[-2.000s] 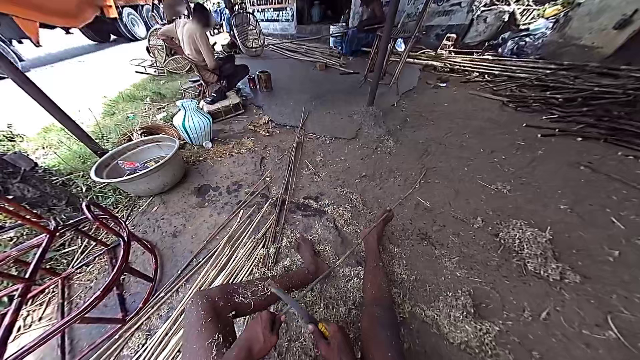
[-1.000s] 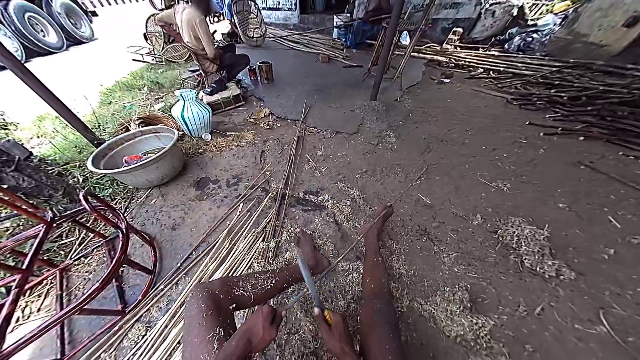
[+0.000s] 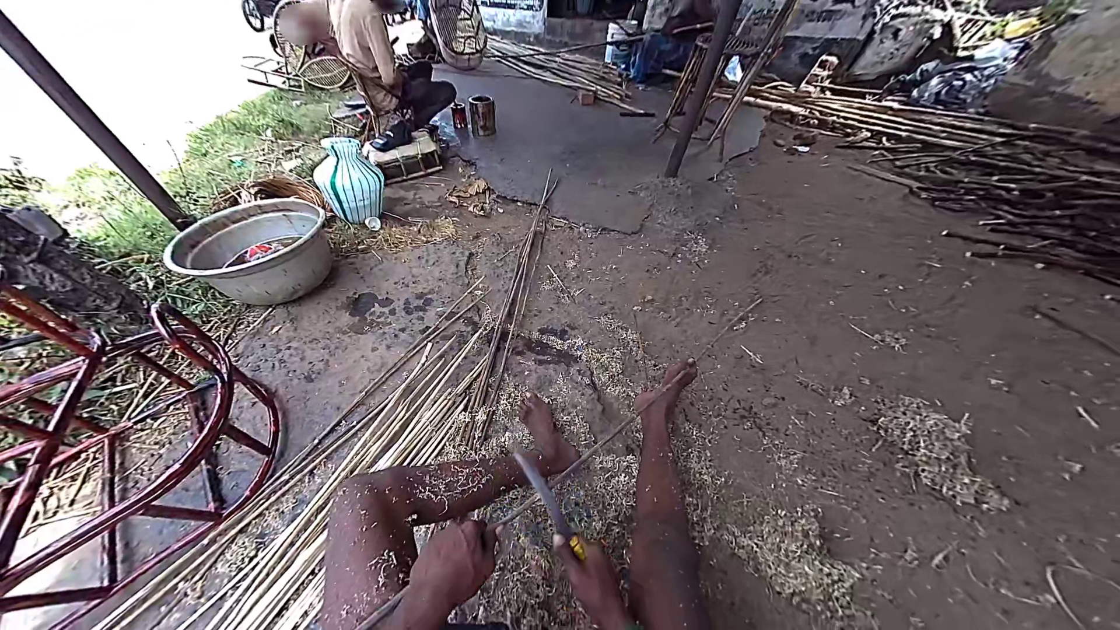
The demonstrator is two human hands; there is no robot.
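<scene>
My left hand (image 3: 453,564) is closed around a thin cane stick (image 3: 604,442), which slants up and to the right across my feet. In my right hand (image 3: 591,573) is a knife (image 3: 544,492) with a curved blade and a yellow-marked handle. Its blade points up and to the left, just above the stick; whether it touches the stick I cannot tell. Pale shavings (image 3: 792,560) lie on my legs and all over the ground around them. A bundle of peeled canes (image 3: 385,429) lies to the left of my legs.
A red-brown glossy cane frame (image 3: 223,402) stands at the left. Behind it are a grey basin (image 3: 293,276) and a striped pot (image 3: 350,184). A person (image 3: 372,52) sits beyond, near two tins. A metal pole (image 3: 700,96) rises ahead; piled sticks (image 3: 1032,184) lie at the back right.
The knife in my right hand has swung from across the stick near my left hand to pointing more upward, then tilted left again. My left hand keeps its grip on the stick.
</scene>
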